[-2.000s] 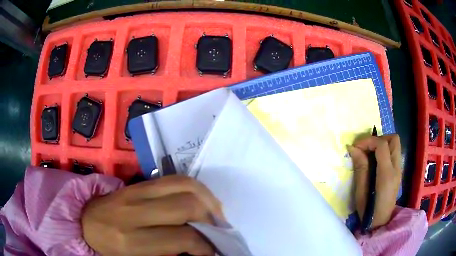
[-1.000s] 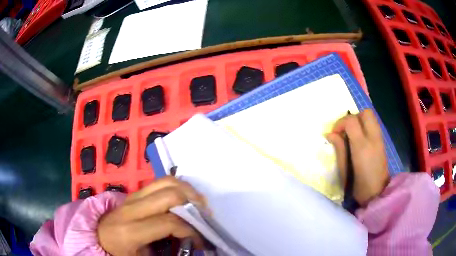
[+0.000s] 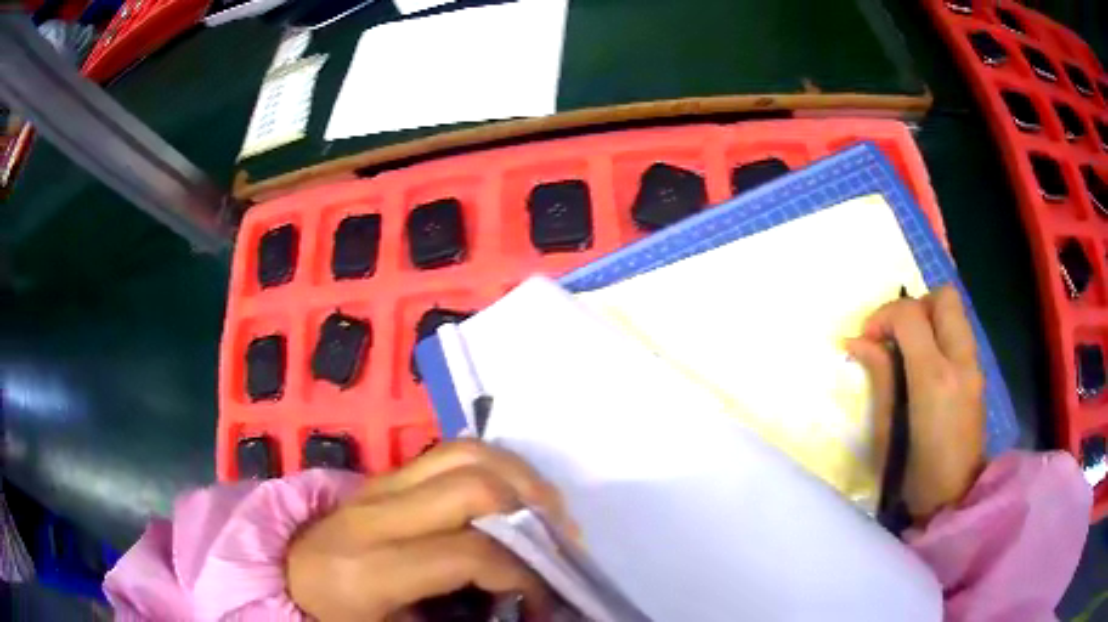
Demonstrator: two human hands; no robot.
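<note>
The blue board (image 3: 970, 318) with a white grid edge lies slanted over the red foam tray (image 3: 486, 164). My left hand (image 3: 425, 535) grips white record sheets (image 3: 656, 450), lifted and folded back over the board's left part. A yellow sheet (image 3: 778, 292) shows beneath them, washed out by glare. My right hand (image 3: 930, 395) holds a black pen (image 3: 897, 450) and rests on the yellow sheet's right side. Black watch units, such as one face down (image 3: 560, 216), sit in the tray pockets; the board hides others.
A second red tray of watches (image 3: 1033, 219) lies at right. Behind the wood-edged strip (image 3: 583, 126) are a loose white sheet (image 3: 450, 67) and a small printed card (image 3: 282, 107). A metal post (image 3: 109, 128) stands at left on the dark green bench (image 3: 109, 316).
The view first shifted to show the bench behind the tray, then slid so everything sits further right. The lifted sheets now hide the handwriting seen earliest. Both hands keep their holds.
</note>
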